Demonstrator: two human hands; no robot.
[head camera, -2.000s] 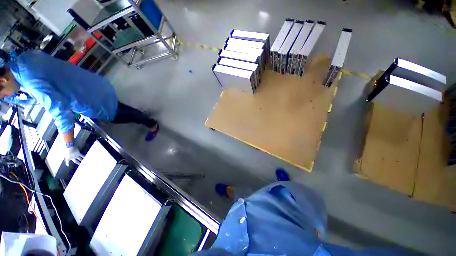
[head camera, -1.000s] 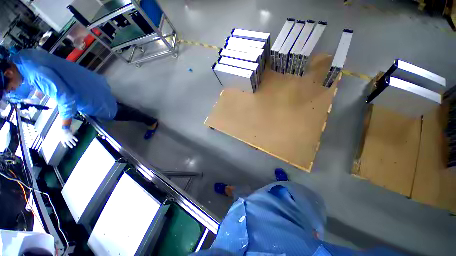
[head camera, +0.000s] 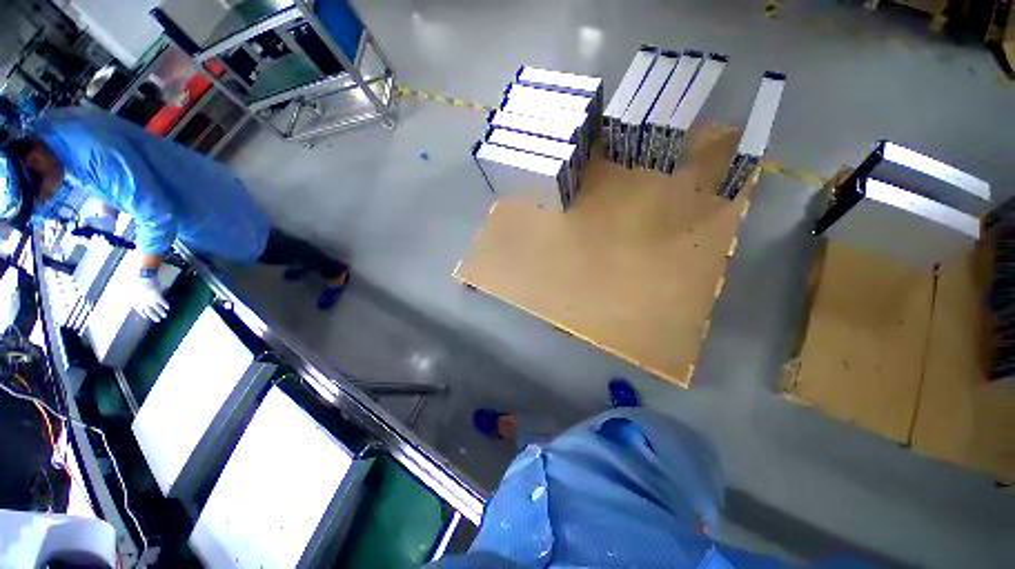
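Observation:
Neither of my hands is in the picture; only my blue-clad body shows at the bottom. The nearest rack-mount unit (head camera: 278, 483), white-topped with a dark front edge, lies flat on the conveyor at the lower left. A second unit (head camera: 200, 400) lies just beyond it. A third unit (head camera: 117, 317) lies farther along, with another person's gloved hand on its near end. Green conveyor bed (head camera: 395, 517) shows beside the nearest unit.
The conveyor side rail (head camera: 367, 417) runs diagonally past my left. A pallet (head camera: 601, 267) bears units on edge (head camera: 523, 167) along its far side. Another pallet (head camera: 868, 333) at the right bears more. A person (head camera: 167, 183) leans over the line; a metal cart (head camera: 323, 95) stands behind.
The other person's gloved hand has shifted with the third unit away along the line, opening a green gap before the second unit. The two nearest units look nearly unmoved.

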